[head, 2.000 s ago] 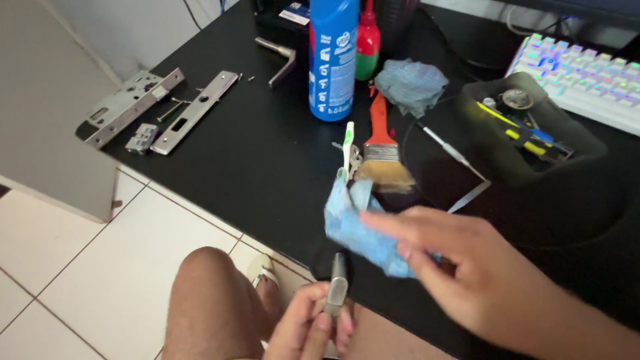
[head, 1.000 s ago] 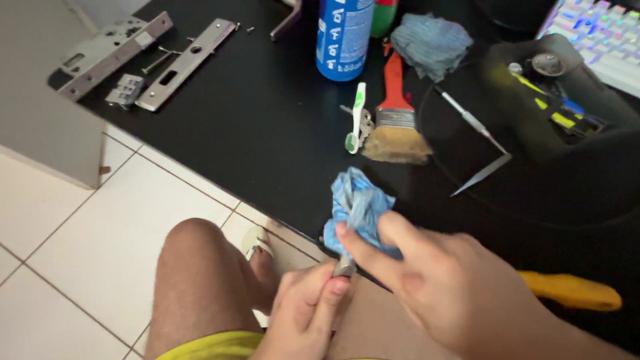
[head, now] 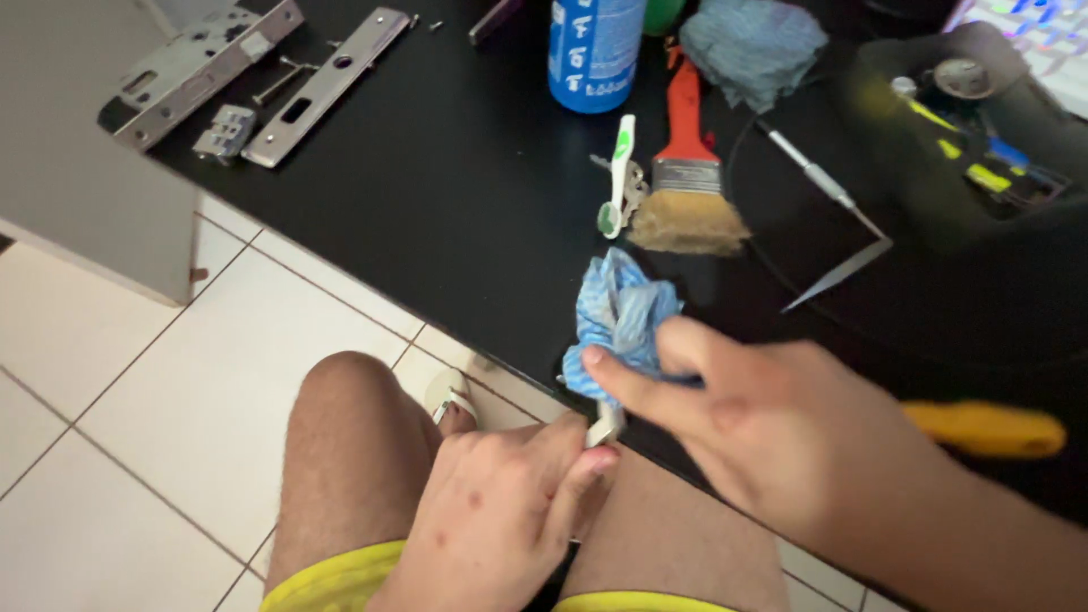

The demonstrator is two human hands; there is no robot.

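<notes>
My left hand is closed around a small metal part just off the desk's front edge; most of that part is hidden by my fingers. My right hand grips a crumpled blue cloth, its thumb or finger pressing the lower end of the cloth against the metal part. Beyond the cloth, a white and green toothbrush lies beside a bunch of keys and a paintbrush with a red handle.
On the black desk lie a mortise lock body, a metal faceplate, a small metal block and screws. Farther back stand a blue bottle and a grey-blue cloth. A bent-tipped tool and a yellow handle lie right.
The cloth in my right hand, spread out lower at first, is now bunched up over the end of the metal part. My left hand now covers more of that part.
</notes>
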